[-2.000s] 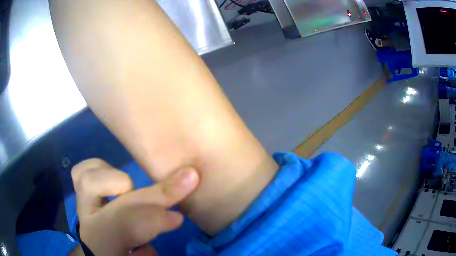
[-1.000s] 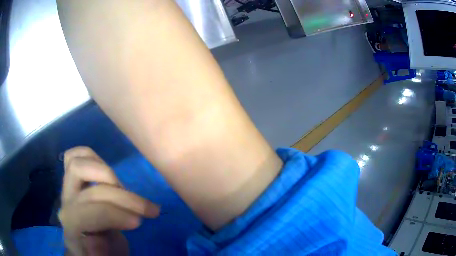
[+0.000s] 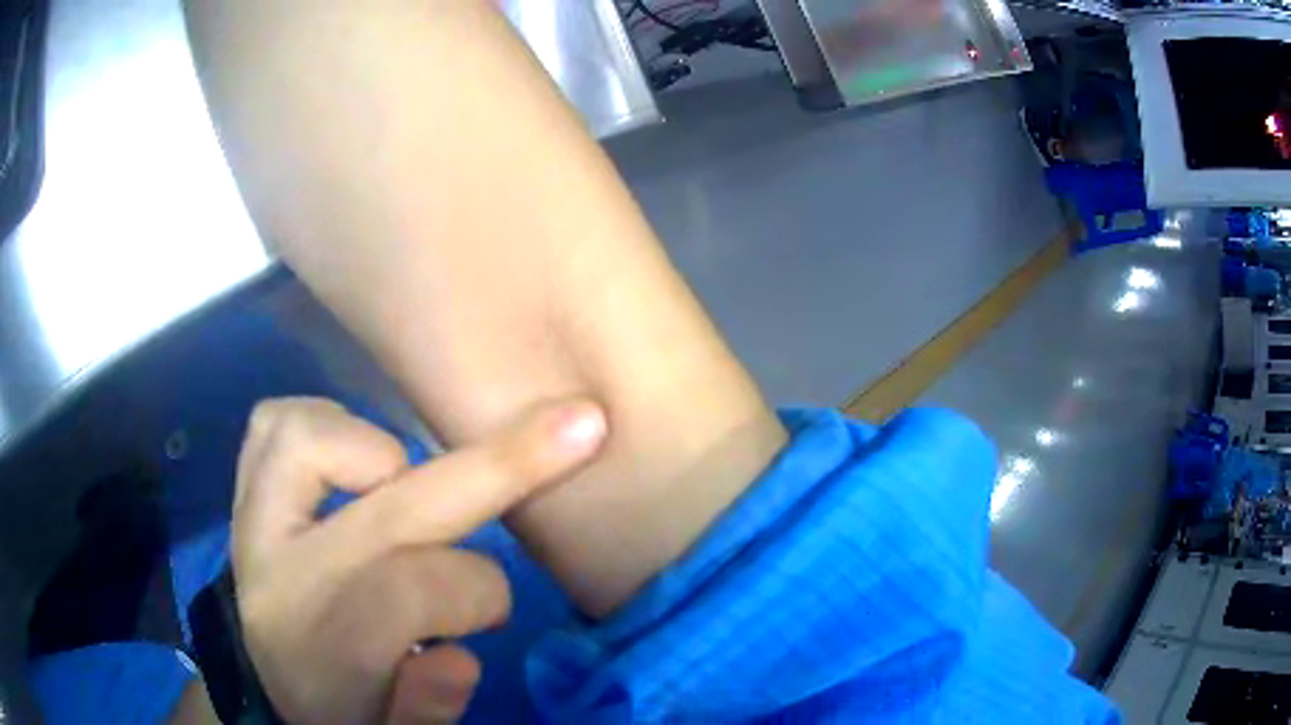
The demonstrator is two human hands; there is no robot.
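Observation:
My bare right forearm [image 3: 482,241] crosses the picture from the rolled-up blue sleeve [image 3: 835,552] at the lower right to the top left edge. My right hand is cut off beyond the top edge. My left hand [image 3: 375,552] is at the lower left, with a dark band on its wrist. Its index finger is stretched out and its tip touches the forearm a little above the sleeve. The other fingers are curled and apart from the index. No object shows in my left hand.
A bright metal surface [image 3: 128,198] lies at the upper left. A metal tray-like panel [image 3: 913,50] is at the top. Grey floor with a yellow line [image 3: 977,333] runs behind. A blue stool [image 3: 1111,206] and a white machine with a dark screen [image 3: 1239,106] stand at the upper right.
One second ago my left hand was lower and off the forearm with its fingers bent. It has moved up and right, and the index fingertip touches the forearm again.

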